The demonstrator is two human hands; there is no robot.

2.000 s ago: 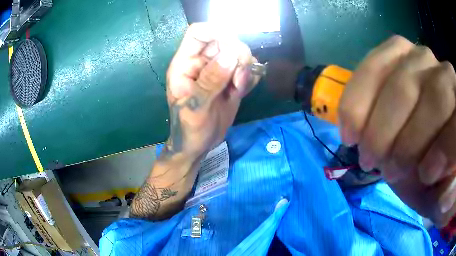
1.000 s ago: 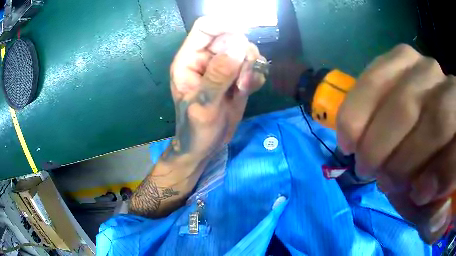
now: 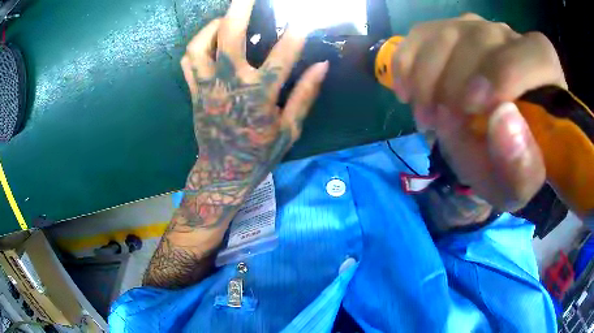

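A phone unit with a glaring white panel lies at the top edge, partly cut off, on a black mat. My left hand is over its near left part, palm down and fingers apart, with fingertips at the panel's left and lower edges. I see nothing pinched in it. My right hand is closed around an orange electric screwdriver. The screwdriver's front end points left toward the phone's lower right edge; glare and blur hide the bit tip and any screw.
A round dark-grey screw tray is cut off at the left edge of the green bench. Below it are a yellow line and an open cardboard box. A red band with a white tag is at my right wrist.
My left hand has opened from a pinch on a small metallic piece, which no longer shows, and spread at the phone. My right hand has moved up and left with the screwdriver. The tray has shifted left in view.
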